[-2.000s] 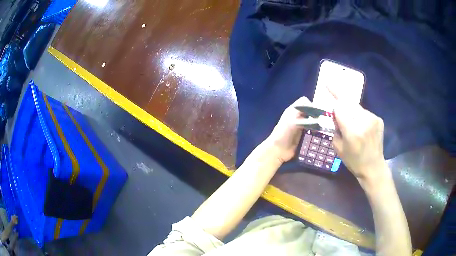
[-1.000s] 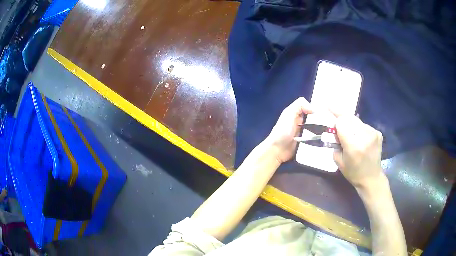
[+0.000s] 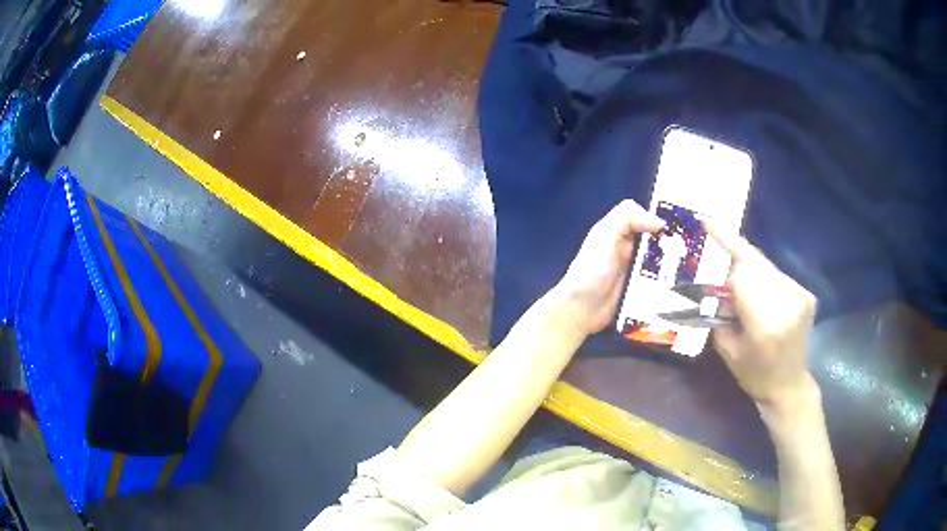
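Note:
A smartphone with a lit screen is held upright over the navy cloth, right of centre; its screen shows dark and coloured pictures on white. My left hand holds it by the left edge, thumb at the screen's side. My right hand is over the phone's right side, with the index finger extended at the screen. Thread snips are held in my right hand, blades pointing left across the lower screen; their handle is mostly hidden by the fingers. The navy garment lies heaped on the table behind and under the phone.
The glossy brown table has a yellow-taped front edge. Shinier dark cloth lies at the top. A blue bag with orange-brown stripes and a black patch stands on the grey floor at left. Dark and blue items are at the far left.
The phone screen has gone from a keypad, then mostly white, to pictures. My right hand and the snips have shifted slightly right and down. My left hand has barely moved.

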